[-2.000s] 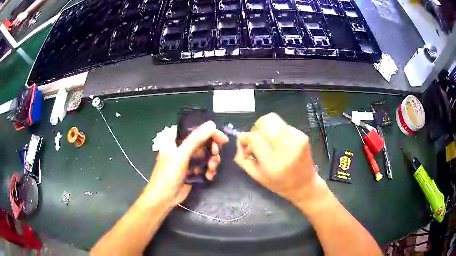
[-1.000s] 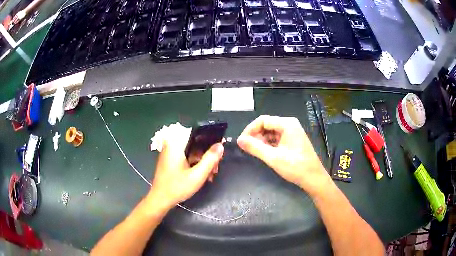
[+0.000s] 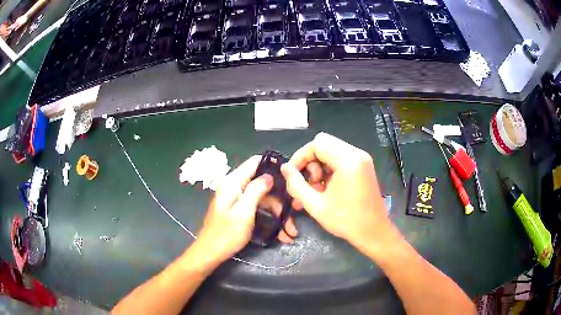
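Observation:
A black device housing [image 3: 269, 223] is held above the green mat at the centre. My left hand [image 3: 237, 206] grips it from the left, with the thumb on its face and fingertips showing past its right edge. My right hand [image 3: 335, 184] is at the housing's upper right edge, its thumb and index finger pinched together there. Whether a small part is between those fingertips cannot be told. A pile of small white parts [image 3: 205, 167] lies on the mat left of the housing.
Black blister trays [image 3: 270, 58] stand behind. A white card [image 3: 281, 115] lies at the mat's rear. Tweezers [image 3: 394, 144], a black card [image 3: 422, 195], a red-handled tool [image 3: 461, 165], a round tub [image 3: 508, 129] and a green screwdriver [image 3: 530, 225] lie right. A copper spool [image 3: 87, 167] and pale cord [image 3: 151, 189] are left.
The housing has moved right and lower and now shows its face. My right hand has come from beside the housing to its upper edge. The small pale piece at the right fingertips no longer shows.

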